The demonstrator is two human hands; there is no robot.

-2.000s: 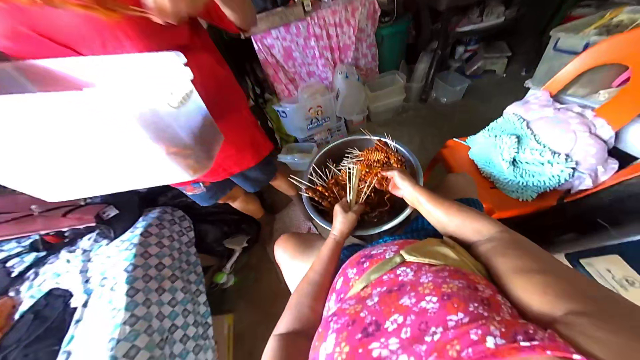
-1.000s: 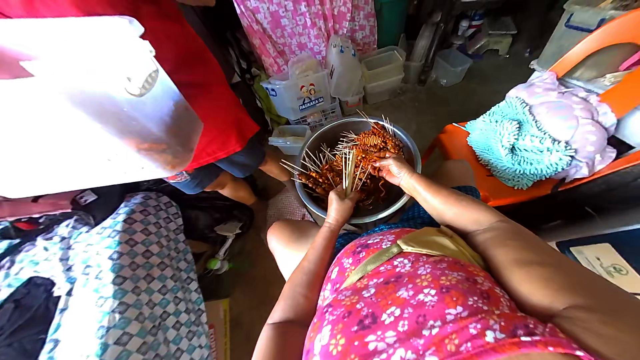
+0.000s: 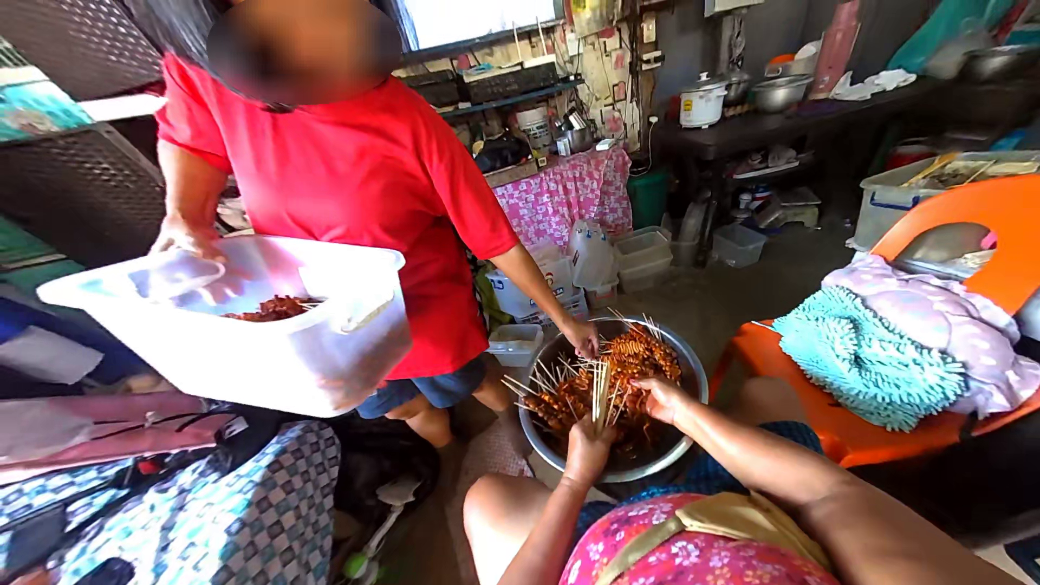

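Between my knees stands a round metal basin (image 3: 696, 370) filled with sauced, skewered meat (image 3: 638, 357) on bamboo sticks. My left hand (image 3: 591, 443) grips a bundle of bamboo skewers (image 3: 601, 394), held upright over the near side of the basin. Beside it, my right hand (image 3: 660, 398) is at the meat near the basin's right side; whether its fingers hold a piece is too small to tell. Another person's hand (image 3: 582, 337) reaches in at the far rim. That person, in a red shirt, holds a white plastic tub (image 3: 268, 366) with skewered meat (image 3: 275, 309) inside.
At the right, an orange plastic chair (image 3: 861, 435) bears a teal chenille cloth (image 3: 869, 357) and a lilac cloth (image 3: 934, 305). A checkered cloth (image 3: 284, 487) covers a surface at the left. Clear plastic containers (image 3: 642, 252) stand on the floor beyond the basin.
The other person's hand has come to the far rim of the basin, and the white tub now shows its inside. My hands stay over the basin. The view has tilted up.
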